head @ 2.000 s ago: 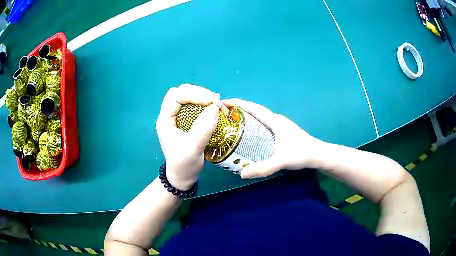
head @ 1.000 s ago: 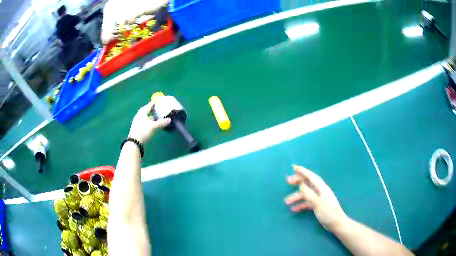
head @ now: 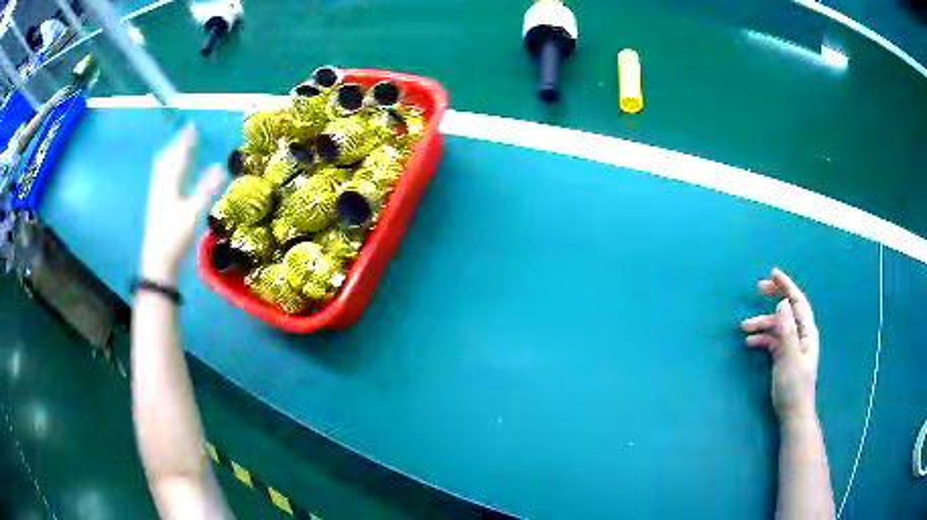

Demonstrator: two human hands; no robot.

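Observation:
The red plastic bin (head: 391,239) stands on the teal worktop, full of gold mesh microphone heads (head: 308,203) with black collars. My left hand (head: 175,208) is just left of the bin, blurred, with fingers apart and nothing visible in it. My right hand (head: 789,340) is over the right part of the worktop, empty, fingers loosely bent. A white microphone unit (head: 550,22) with a black handle lies on the green belt at the top, handle towards me. Another headless-looking unit (head: 218,18) lies farther left on the belt, its top cut off.
A yellow cylinder (head: 630,81) lies on the belt beside the nearer microphone. The white edge strip (head: 651,159) runs between belt and worktop. A blue crate (head: 49,152) is at the far left. Part of a tape roll (head: 920,448) shows at the right edge.
The view has swung left. My left hand has let go of the microphone on the belt and moved to the bin's left side. My right hand remains empty.

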